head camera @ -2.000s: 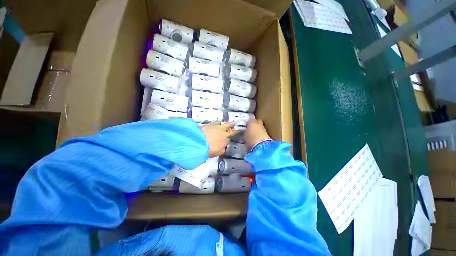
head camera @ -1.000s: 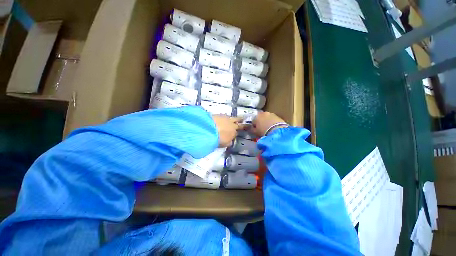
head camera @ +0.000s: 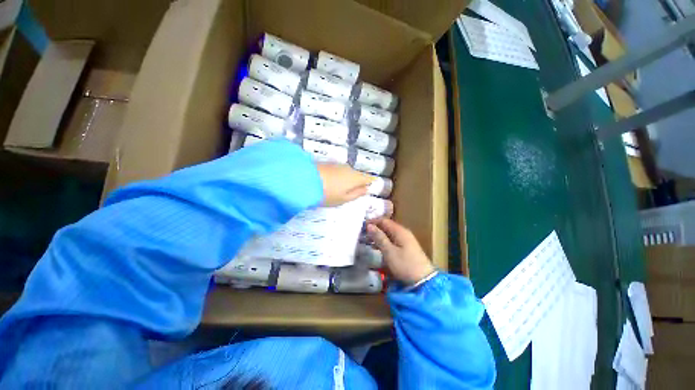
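White cylindrical units (head camera: 325,129) lie in rows in the open brown carton (head camera: 415,114). Small dark marks show on their sides. My left hand (head camera: 343,184) is over the middle of the rows and holds a white label sheet (head camera: 309,238) with rows of small print. The sheet covers several units below it. My right hand (head camera: 400,250) is at the right column, its thumb and fingertips bent close to the sheet's right edge and a unit. Whether a label is at its fingertips cannot be seen.
A printed sheet (head camera: 531,293) and blank paper (head camera: 564,343) lie on the green bench (head camera: 499,183) at the right. More printed sheets (head camera: 499,42) lie at its far end. Metal bars (head camera: 617,72) cross above the bench. Open brown cartons (head camera: 46,99) stand at the left.
The label sheet now lies spread out below my left hand, where it was mostly hidden under the forearm. My right hand has moved away from my left fingertips, down toward me.
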